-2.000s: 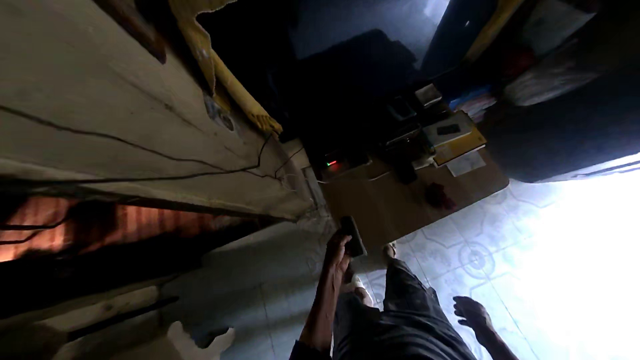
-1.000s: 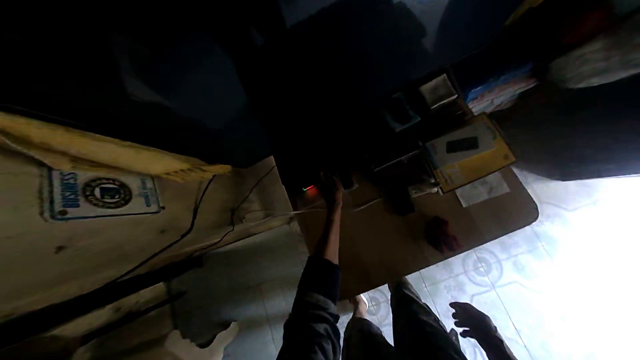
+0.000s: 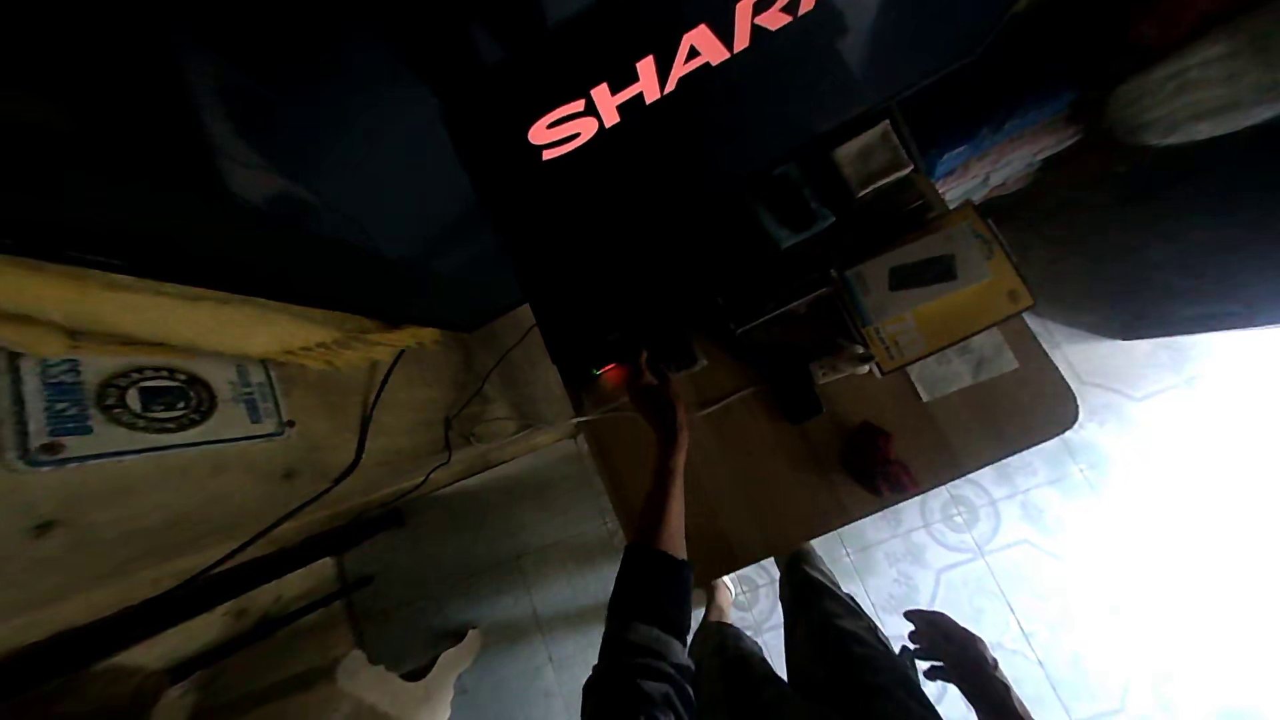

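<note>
My left hand [image 3: 660, 395] reaches over the wooden tabletop [image 3: 740, 500] to its far left part, beside a small red light [image 3: 608, 370]. Its fingers lie in deep shadow, next to a dark object [image 3: 685, 357]; whether they hold it cannot be told. My right hand [image 3: 945, 645] hangs over the tiled floor at the lower right, its fingers apart and nothing in them. Above the table a dark screen [image 3: 640, 200] shows large pink SHARP lettering, cut off at the frame's edge.
A yellow box [image 3: 935, 290], a sheet of paper [image 3: 965, 362] and a dark red crumpled thing [image 3: 878, 460] lie on the table's right part. A thin white cable [image 3: 725, 400] crosses it. Black cables [image 3: 365, 430] run along the left wall, under a yellow fringed cloth [image 3: 200, 310].
The dark handheld object seen in my left hand two seconds ago is no longer plain there; that hand has reached forward over the table. The dark screen has lit up with pink lettering.
</note>
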